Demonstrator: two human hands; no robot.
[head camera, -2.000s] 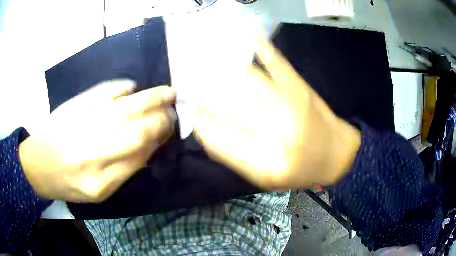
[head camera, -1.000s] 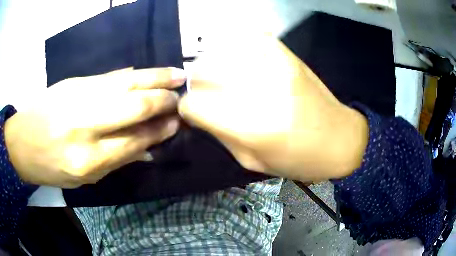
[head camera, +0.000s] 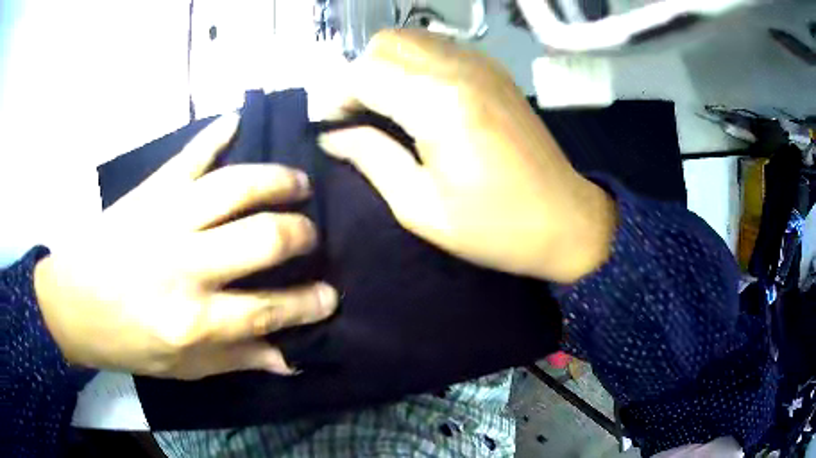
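Observation:
A large dark cloth panel (head camera: 412, 313) lies in front of me. A narrow folded band (head camera: 284, 121) of the same cloth runs up its middle to the top edge. My left hand (head camera: 206, 268) lies flat on the panel, fingers spread, fingertips on the band. My right hand (head camera: 474, 161) is over the upper part of the panel, thumb and fingers apart near the band's right side. I see nothing held in it, but its fingertips are overexposed. The shiny metal presser foot area (head camera: 335, 27) is just beyond the band.
A pale curved part (head camera: 617, 27) of the machine is at the top right. A white ribbed knob (head camera: 573, 80) stands above the panel's right side. A bent metal loop (head camera: 465, 22) is beside the foot. Checked cloth (head camera: 447, 425) covers my lap. Dark items hang at the far right.
My left hand has spread from bunched fingers to lying flat. My right hand has moved away from the left fingertips, up and right, and its fingers have parted. The metal foot area now shows.

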